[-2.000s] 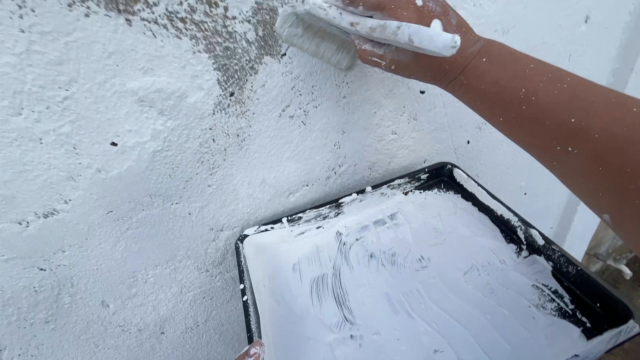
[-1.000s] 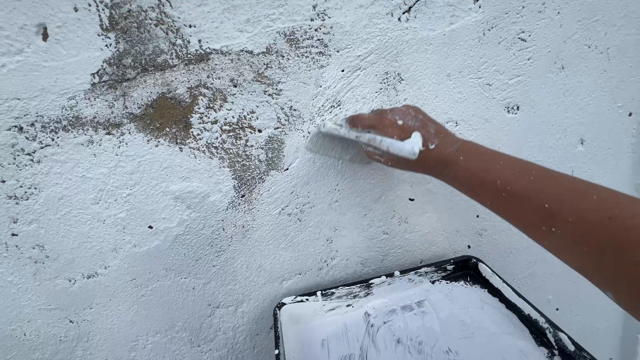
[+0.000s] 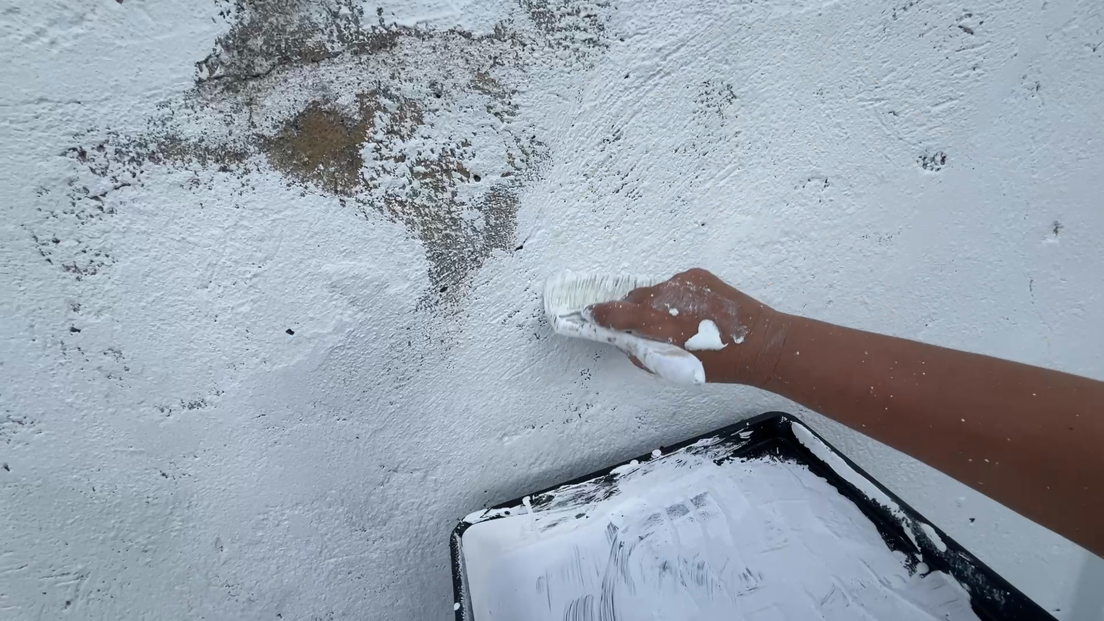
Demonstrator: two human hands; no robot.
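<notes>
My right hand (image 3: 690,323), spotted with white paint, grips a paint-covered brush (image 3: 673,360). The bristles point up and rest against the rough white wall (image 3: 328,483), right of and below a bare patch. Below the hand is a black paint tray (image 3: 862,466) holding white paint (image 3: 690,543), tilted in the view and close to the wall; its lower part is cut off by the frame's edge. My left hand is out of view.
A bare grey and brown patch (image 3: 323,147) of rough wall shows at the upper left. Small dark pits dot the white surface around it, and a small pitted spot (image 3: 931,160) lies at the upper right.
My right hand still holds the brush, now lower on the wall relative to the bare patch than one second ago, with its bristles turned upward. The view has shifted since two seconds ago.
</notes>
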